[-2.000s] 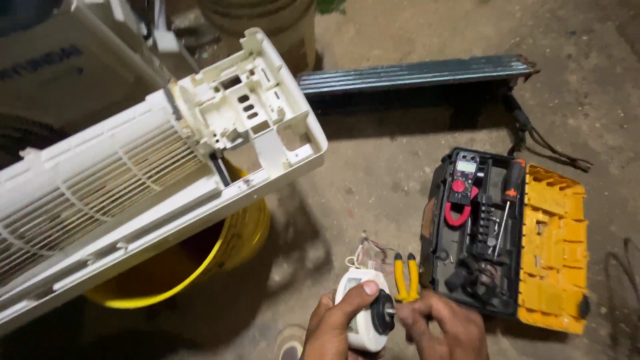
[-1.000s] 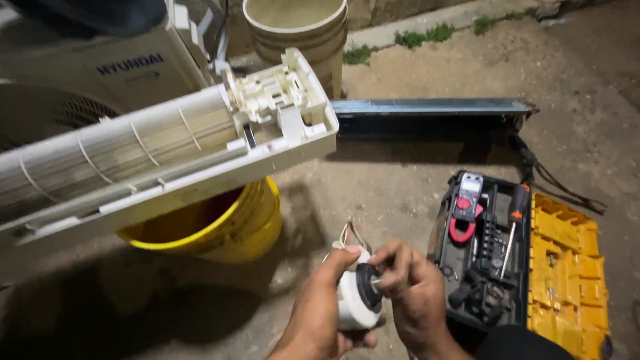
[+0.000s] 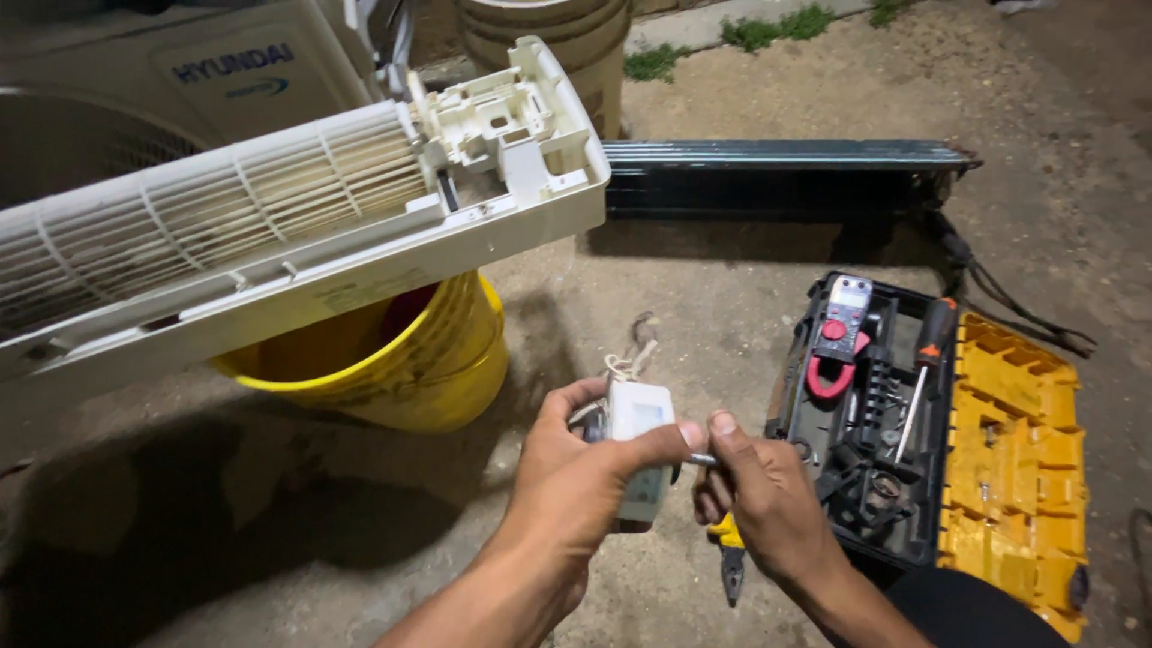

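Note:
My left hand [image 3: 585, 459] grips a small white fan motor [image 3: 641, 414] with light wires at its top end. Its thin metal shaft [image 3: 702, 459] points right, and the thumb and fingers of my right hand [image 3: 765, 495] are closed on the shaft's tip. Below my right hand, pliers [image 3: 732, 567] with yellow handles lie on the concrete, partly hidden by that hand. Left of the motor, the white plastic chassis of an indoor air conditioner unit [image 3: 540, 211], with its grille and blower wheel, rests over a yellow bucket [image 3: 490, 360].
At the right sits an open toolbox [image 3: 945, 450] with a yellow lid [image 3: 1017, 468], a red clamp meter [image 3: 837, 333] and a screwdriver [image 3: 922, 378]. Behind are a finned coil [image 3: 783, 157] with a dark cable, a beige bucket [image 3: 576, 54] and a Hyundai outdoor unit [image 3: 225, 99].
The motor has turned in my hands: its black end faced the camera and now its labelled white side does. The pliers' handles, visible two seconds ago, are now mostly covered by my right hand.

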